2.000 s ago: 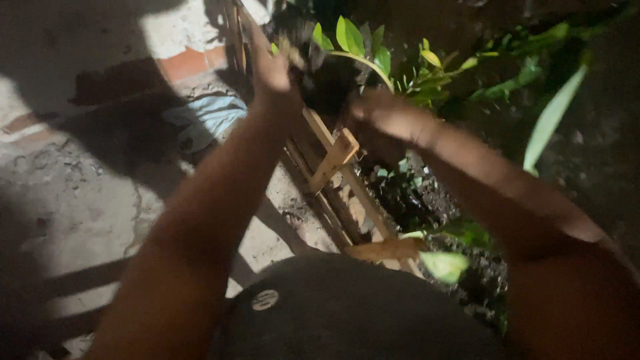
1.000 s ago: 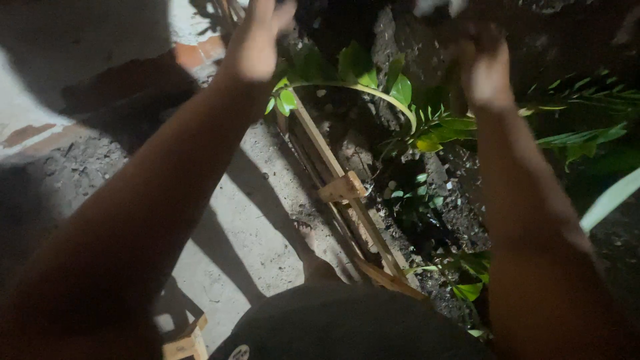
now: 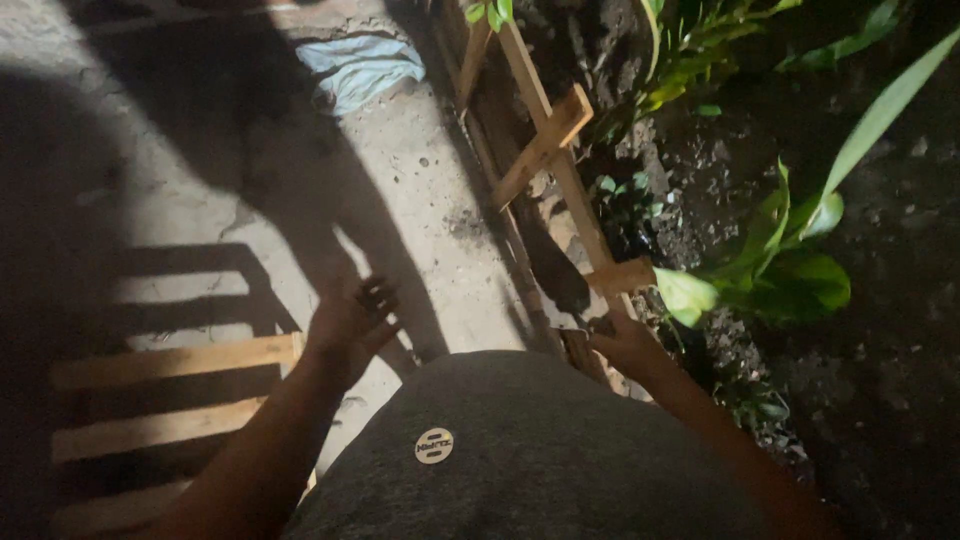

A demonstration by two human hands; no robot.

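Observation:
My left hand (image 3: 349, 326) hangs over the concrete floor with its fingers loosely curled and apart, and nothing shows in it. To its left is a slatted wooden piece (image 3: 180, 360). My right hand (image 3: 622, 341) is at the near end of a low wooden lattice fence (image 3: 581, 202), just below a short crosspiece (image 3: 622, 276). Whether its fingers grip the fence is too dark to tell. A broad green leaf (image 3: 684, 296) lies right beside that crosspiece.
A pale blue cloth (image 3: 364, 71) lies crumpled on the concrete floor (image 3: 457, 262). Right of the fence is a bed of dark soil (image 3: 847, 375) with leafy plants (image 3: 795, 277). Strong shadows fall across the floor at the left.
Both my hands have come down from the far end of the fence toward my body. The slatted wooden piece shows far more than a second ago, as the view has shifted.

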